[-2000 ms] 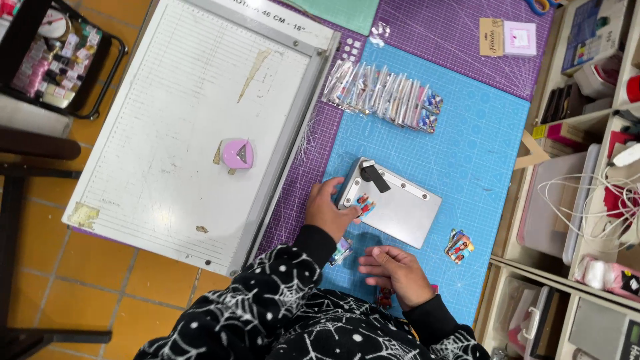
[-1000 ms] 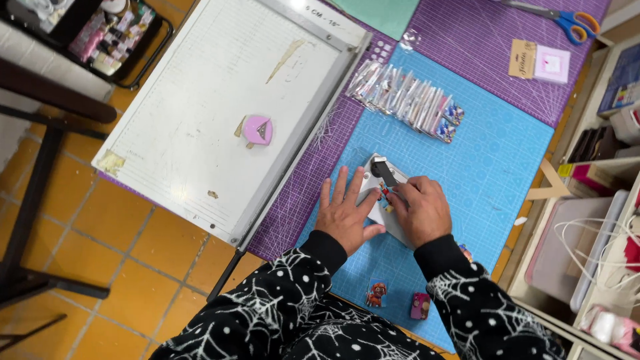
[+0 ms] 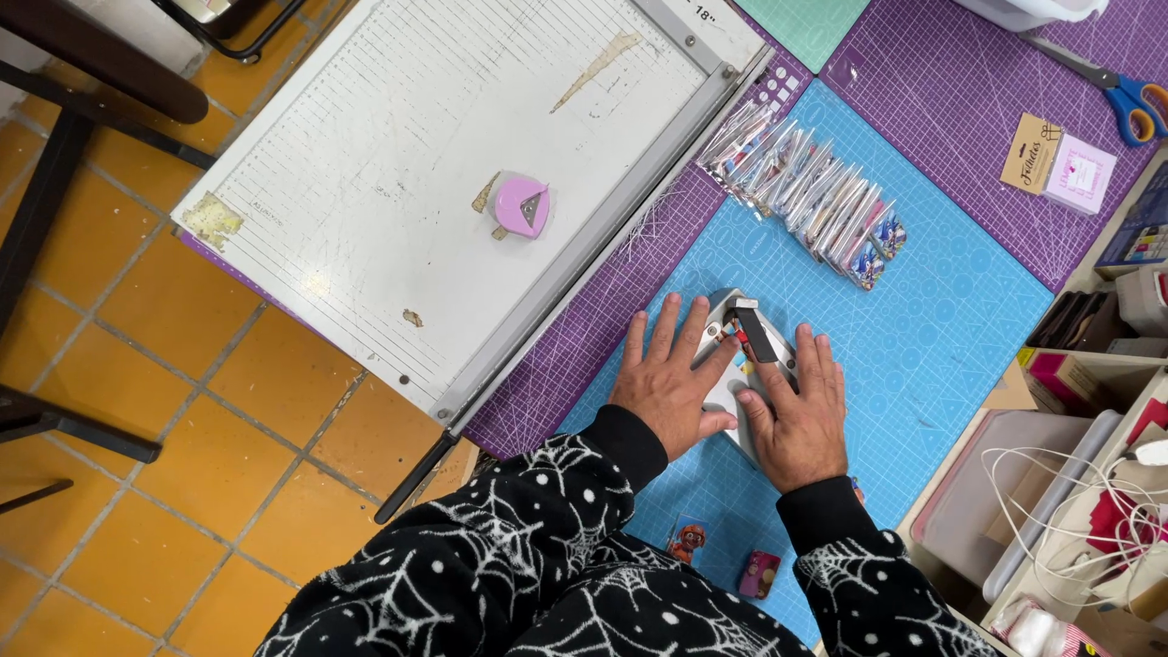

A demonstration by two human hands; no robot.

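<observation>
My left hand (image 3: 671, 379) lies spread on the left side of a grey metal punch tool (image 3: 744, 429), its index fingertip at a small printed picture piece (image 3: 741, 342) beside the black lever. On the right side, my right hand (image 3: 803, 411) has its index fingertip at the lower end of the black lever (image 3: 756, 333) and its other fingers extended over the tool's edge. The tool rests on a blue cutting mat (image 3: 922, 319). Near my lap lie a printed character card (image 3: 686, 538) and a small pink-and-purple item (image 3: 759, 574).
A large paper trimmer (image 3: 365, 228) with a lilac corner punch (image 3: 522, 206) fills the left. Beyond the tool stands a row of clear-wrapped printed pieces (image 3: 803, 196). Scissors (image 3: 1127, 96) and small card packs (image 3: 1079, 173) lie at upper right, above shelves with bins and a white cable (image 3: 1031, 488).
Both hands have come onto the punch tool since two seconds ago. The right fingers, bunched at the lever a second ago, are now spread. The tool has turned on the mat. The view has shifted.
</observation>
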